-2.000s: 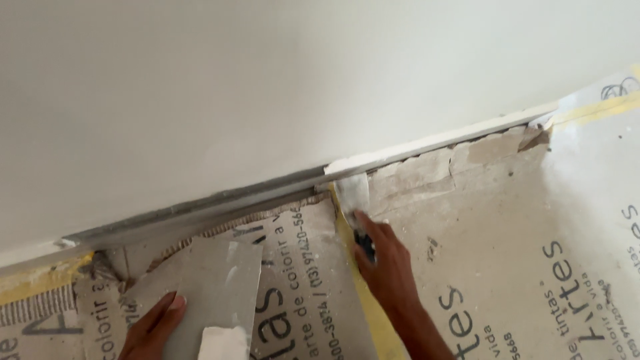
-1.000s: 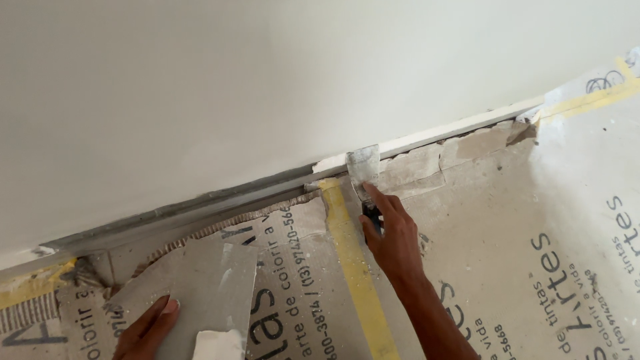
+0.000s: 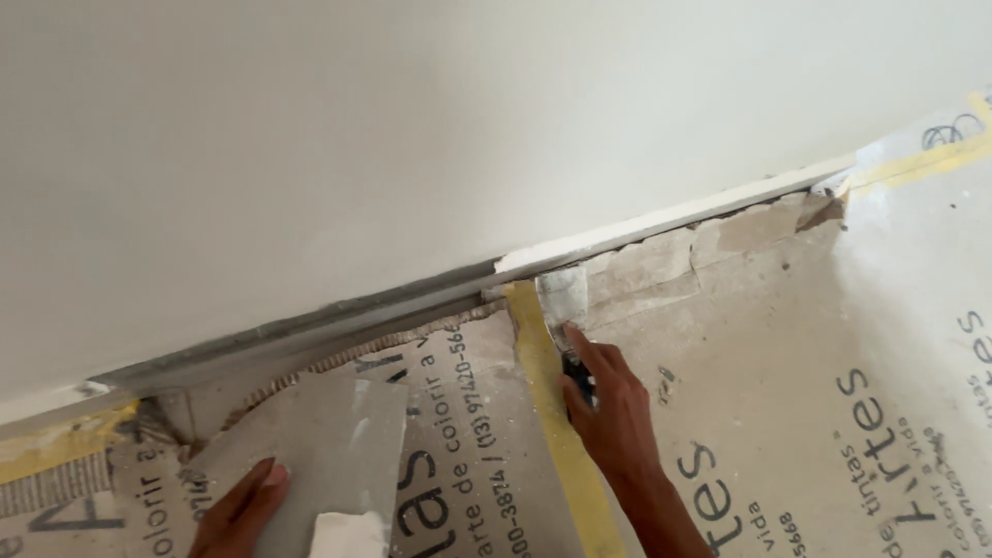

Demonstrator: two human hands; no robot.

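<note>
My left hand (image 3: 242, 504) grips a flat grey sheet (image 3: 341, 434) at the lower left, thumb on top; a lump of white filler (image 3: 349, 535) lies on its lower edge. In my right hand (image 3: 612, 395) is a putty knife (image 3: 563, 298) with a dark handle, its filler-smeared blade pointing at the foot of the wall. The blade lies just right of a yellow tape strip (image 3: 535, 341), below the wall's bottom edge. White filler (image 3: 620, 232) covers the right stretch of that edge, while a grey recessed strip (image 3: 310, 319) shows on the left.
Printed cardboard sheeting (image 3: 473, 403) covers the floor, its edge torn and corrugated near the wall (image 3: 465, 139). More yellow tape (image 3: 70, 449) is at the left, and another taped seam (image 3: 922, 164) at the upper right. Torn paper flaps (image 3: 759, 229) lie along the wall's right part.
My right hand has moved the putty knife from the white-filled wall edge down onto the covering beside the tape. My left hand still holds the grey sheet.
</note>
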